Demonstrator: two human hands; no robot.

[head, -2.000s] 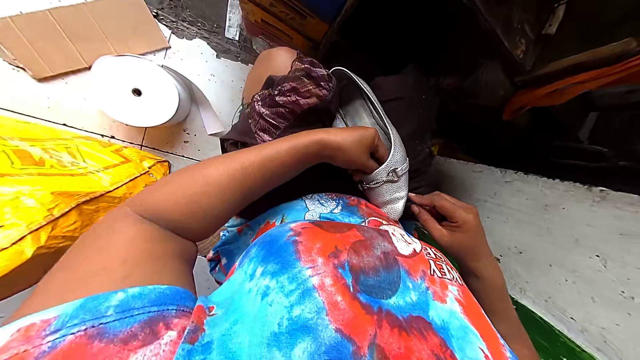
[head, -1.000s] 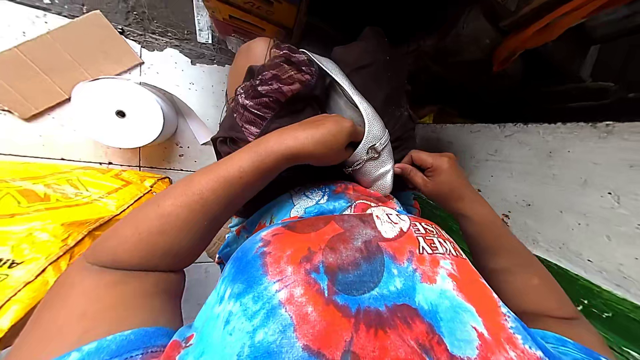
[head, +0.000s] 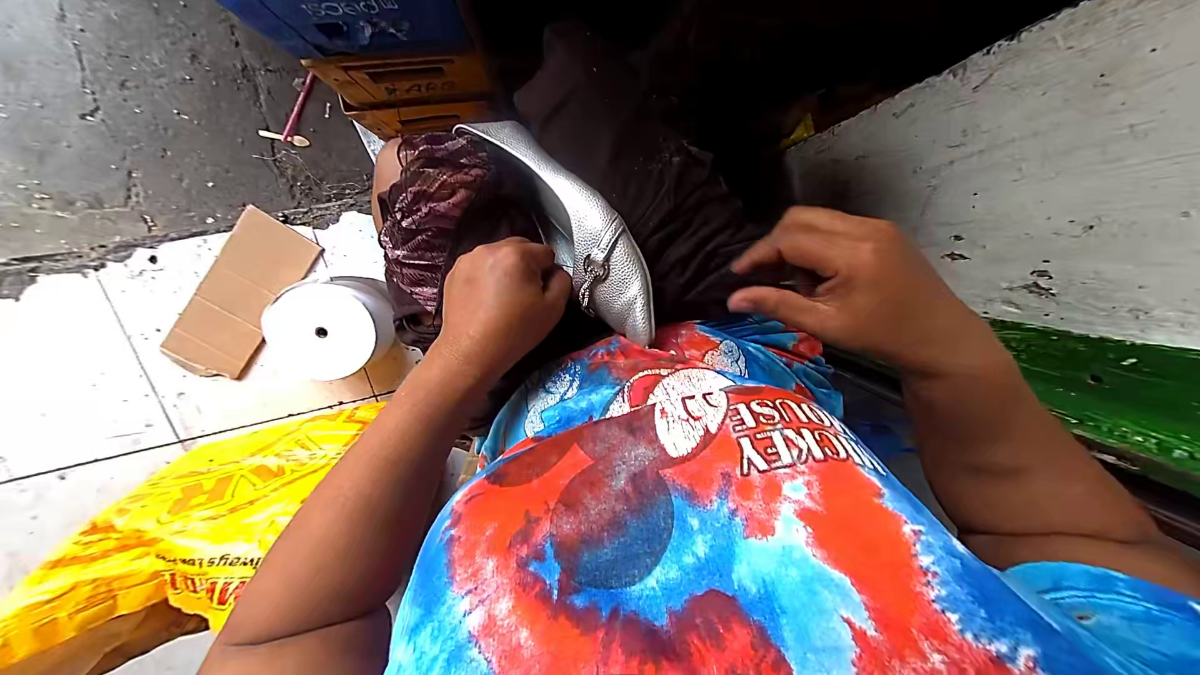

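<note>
A silver textured leather shoe (head: 600,225) with a metal ornament lies on my lap, its toe toward my tie-dye shirt (head: 656,525). My left hand (head: 506,295) is closed at the shoe's opening, knuckles up; its fingertips are hidden, so whether it grips the shoe's edge is unclear. Away from the shoe, on its right, my right hand (head: 825,277) is raised with thumb and index finger apart. A thin thread between the hands cannot be made out. Dark patterned cloth (head: 436,216) covers my knee beside the shoe.
On the white tiles at left are a white roll of strip material (head: 321,330), a piece of cardboard (head: 239,291) and a yellow plastic bag (head: 244,478). Stacked crates (head: 403,82) and a hammer-like tool (head: 298,112) lie beyond. A grey wooden board (head: 1059,187) runs along the right.
My right hand has moved away from the shoe's toe, to the right, and its fingers have parted. My left hand has shifted back from over the shoe to its left side. The view has shifted.
</note>
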